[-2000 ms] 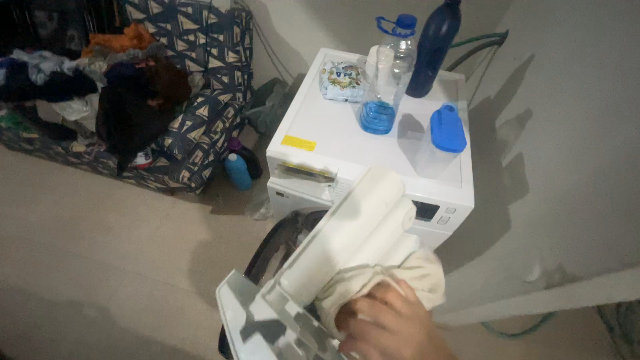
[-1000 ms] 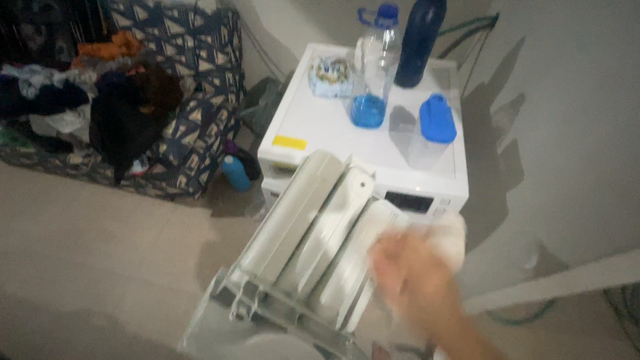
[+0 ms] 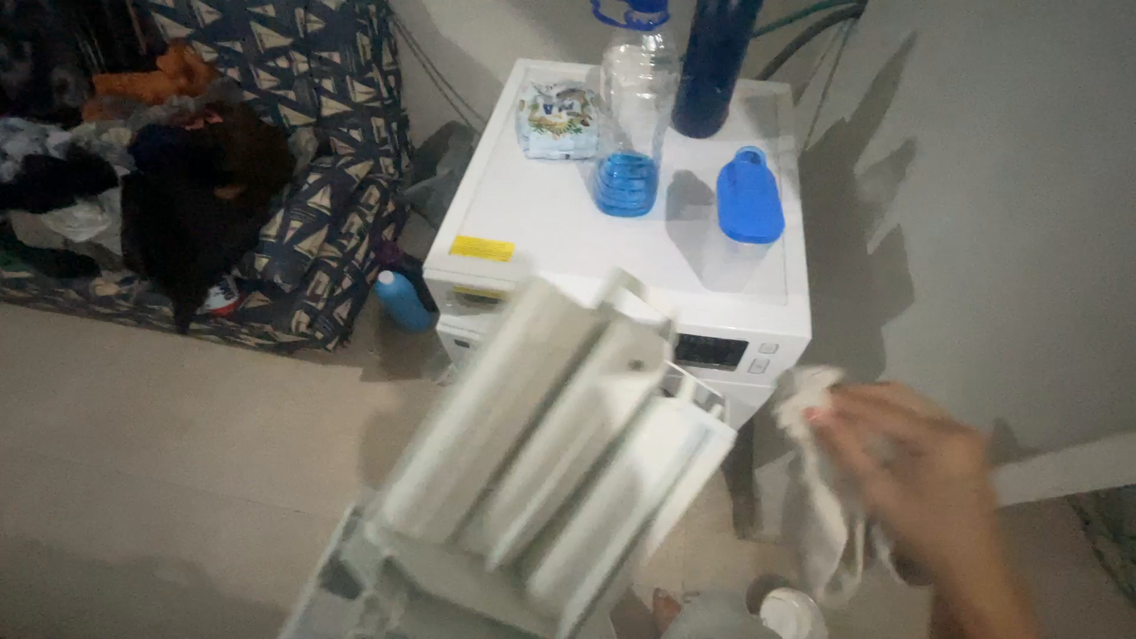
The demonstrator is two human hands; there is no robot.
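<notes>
My right hand (image 3: 905,453), blurred, pinches a whitish cloth (image 3: 825,506) that hangs down at the lower right. Left of it, a white plastic detergent drawer (image 3: 532,444) with long compartments is held up in front of a white washing machine (image 3: 568,248). The drawer and the cloth do not touch. My left hand is not visible, so what supports the drawer is hidden. On the machine's top stand a clear bottle with blue liquid (image 3: 628,133), a dark blue bottle (image 3: 714,67), a blue-lidded container (image 3: 751,200) and a printed packet (image 3: 559,122).
A patterned sofa (image 3: 328,204) with heaped clothes (image 3: 204,177) stands at the left. A light-blue bottle (image 3: 404,300) is on the floor between sofa and machine. The grey wall (image 3: 1003,222) rises at the right. A white round lid or container (image 3: 792,612) shows at the bottom edge.
My right hand and the cloth have moved right, off the drawer, where they were two seconds ago. The cloth now hangs from the fingers instead of lying bunched against the compartments.
</notes>
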